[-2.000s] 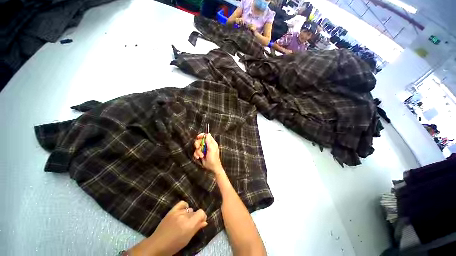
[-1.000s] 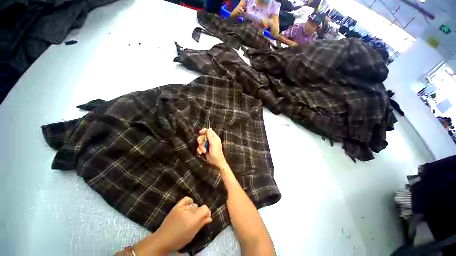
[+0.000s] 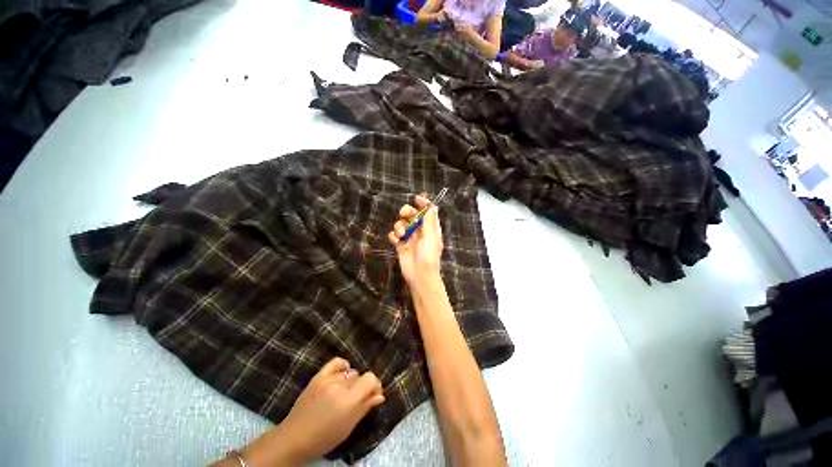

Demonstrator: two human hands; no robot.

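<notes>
A dark plaid garment [image 3: 237, 264] with thin cream check lines lies spread and rumpled on the pale table in front of me. My left hand [image 3: 338, 401] is closed on the garment's near edge; a ring shows on one finger. My right hand [image 3: 420, 239] is above the garment's right part and holds small thread snips [image 3: 425, 215]. The snips have a blue body and thin metallic blades that point up and right. The cloth under my left fingers is hidden. I cannot make out any thread.
A large heap of the same plaid [image 3: 593, 137] lies beyond at the right. Grey cloth [image 3: 73, 55] is at the upper left. Dark and striped cloth [image 3: 794, 356] is at the right edge. Two people sit across the pale table [image 3: 584, 365]. Small dark scraps lie at the upper left.
My right hand has moved up and right with the snips, which now tilt right. The garment's right side has shifted slightly. My left hand has stayed nearly in place.
</notes>
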